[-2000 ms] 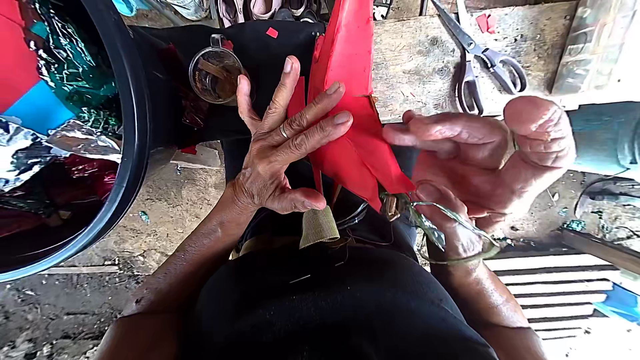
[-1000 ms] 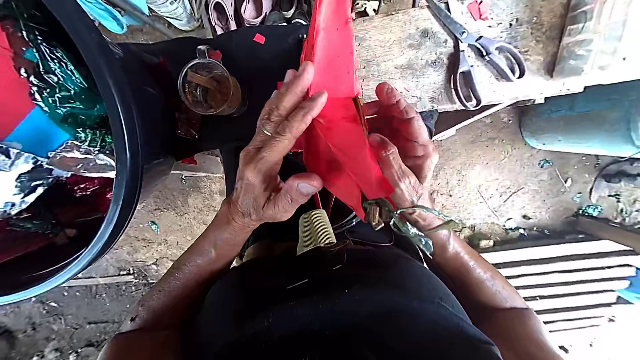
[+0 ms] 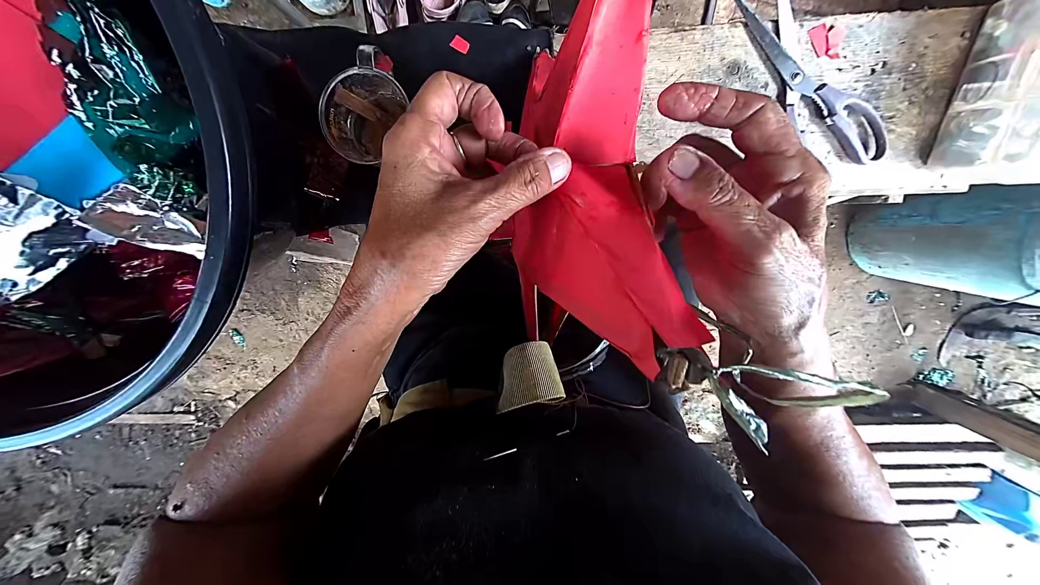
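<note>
A folded red paper form [image 3: 593, 236] stands upright in front of my torso, its lower points near my lap. The thumb and fingertips of my left hand [image 3: 459, 162] pinch its left side; a ring is on one finger. My right hand [image 3: 739, 203] is at its right edge, fingers curled and apart, the lower fingertips partly hidden behind the paper. A ribbed beige cylinder [image 3: 530, 375] sits at the foot of a thin stick under the paper. Green-silver foil strips [image 3: 780, 386] hang from the lower right end beside a small wooden piece.
At left is a black tub [image 3: 236, 203] with foil and coloured paper. A glass mug [image 3: 363, 114] holding a wooden stick stands on black cloth [image 3: 276, 81]. Scissors [image 3: 812, 93] and red scraps [image 3: 826, 39] lie on a wooden bench [image 3: 699, 65], with a bluish container [image 3: 951, 240] below.
My left hand has gone from nearly straight fingers along the paper to a pinch on it. The right hand moved in to the paper's right edge, then its upper fingers lifted apart.
</note>
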